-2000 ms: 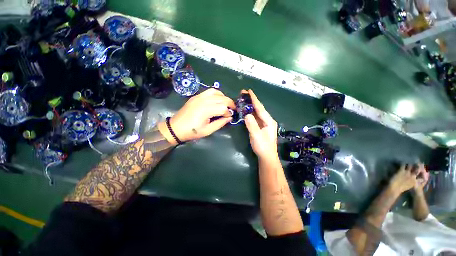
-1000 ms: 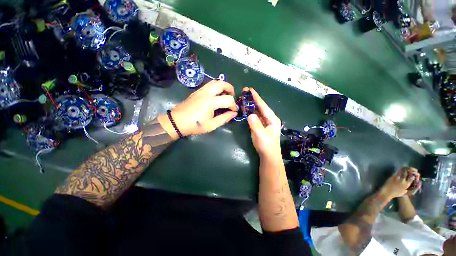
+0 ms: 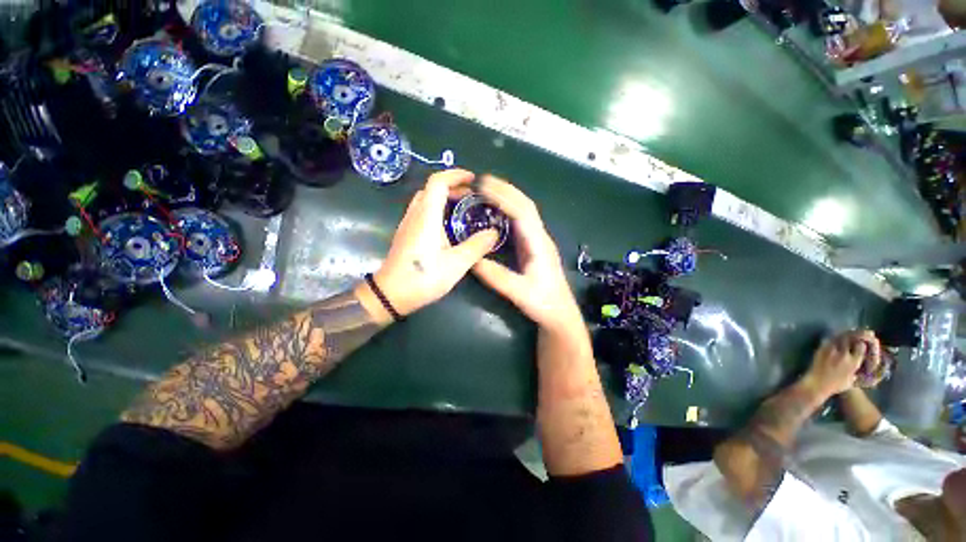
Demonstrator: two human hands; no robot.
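Observation:
A black round housing (image 3: 480, 221) with a silvery rim and a circular board inside is between my two hands above the dark green bench. My left hand (image 3: 426, 254) holds its left side, with the thumb over the front of the opening. My right hand (image 3: 528, 254) is curved around its right and far side. The fingers hide most of the housing's outer wall, and the wires cannot be made out.
A large pile of unfinished units with blue discs (image 3: 138, 247) lies at left. A smaller pile (image 3: 643, 307) lies at right. A black block-like part (image 3: 691, 201) sits on the pale rail (image 3: 530, 133). Another person's hands (image 3: 847, 361) work at far right.
The housing now faces up with its round opening in view. My hands have moved left and closed around it from both sides. The whole view has shifted slightly.

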